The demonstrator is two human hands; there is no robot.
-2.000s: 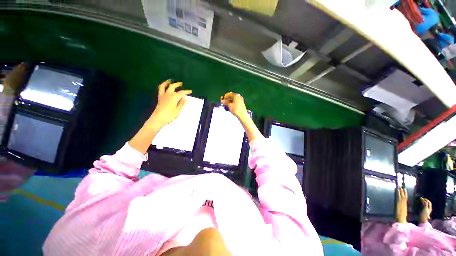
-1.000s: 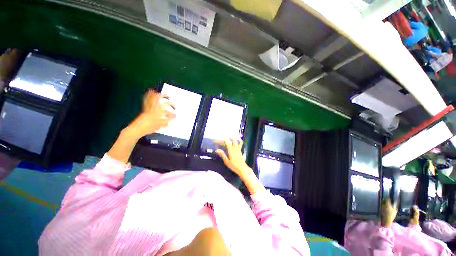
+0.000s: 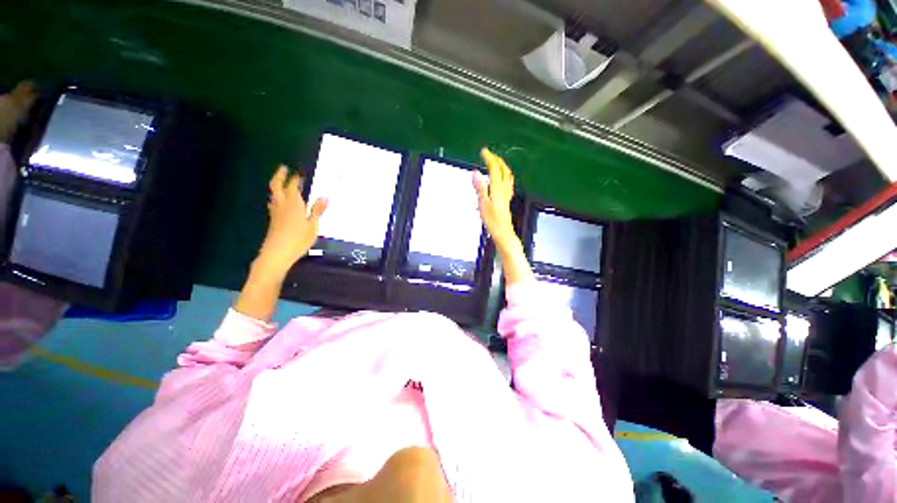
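Two black-bordered tablets lie side by side in a black tray (image 3: 339, 287) in front of me. The left tablet (image 3: 358, 192) and the right tablet (image 3: 445, 211) have bright white screens, with pale handwritten marks and small labels at their lower edges. My left hand (image 3: 291, 218) is at the left edge of the left tablet, fingers apart. My right hand (image 3: 497, 196) is at the upper right edge of the right tablet, fingers up. Neither hand shows anything held. Whether the fingertips press the edges is unclear.
Black tray stacks with tablets stand at left (image 3: 79, 187), just right (image 3: 566, 242) and far right (image 3: 749, 305). The green bench surface (image 3: 226, 79) runs behind, below a shelf with a white instruction sheet (image 3: 369, 14). Neighbours' pink sleeves (image 3: 777, 442) show at right; a hand (image 3: 14, 106) shows at left.
My right hand has moved from the right tablet's lower screen up to its upper right edge. My left hand has moved off the left screen to its side, fingers spread.
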